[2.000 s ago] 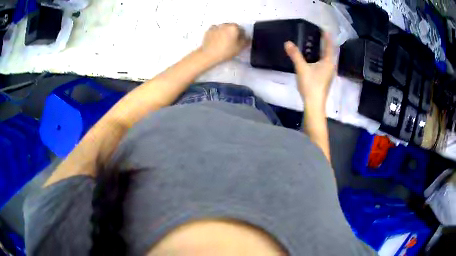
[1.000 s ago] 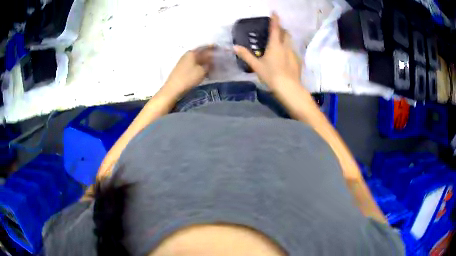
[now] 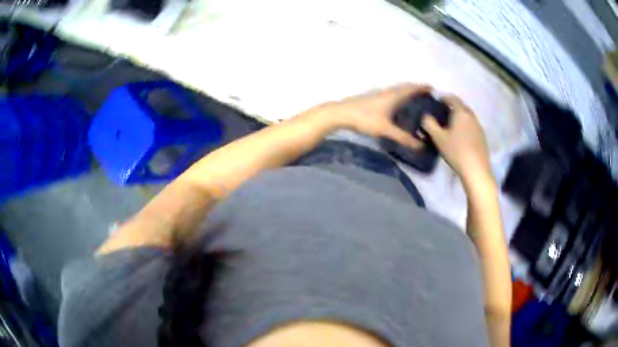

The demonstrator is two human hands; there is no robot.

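Note:
A black plastic housing [image 3: 421,154] is at the near edge of the white-covered bench [image 3: 291,54], in front of my body and to the right. My left hand [image 3: 393,114] grips its left and far side. My right hand [image 3: 459,132] is on its right side, with fingers over the top. The hands cover much of the housing, and the picture is blurred, so its face and any small part between the fingers cannot be made out.
Rows of black housings [image 3: 535,183] stand at the right end of the bench. A blue stool [image 3: 125,133] is on the floor at left, with blue crates [image 3: 40,142] beyond it. An orange-red part [image 3: 520,296] shows low at right. A long pale strip [image 3: 515,54] runs behind the bench.
The view has turned, and the housing now appears farther right and nearer the bench edge. My left hand, apart from the housing before, now holds it together with my right hand.

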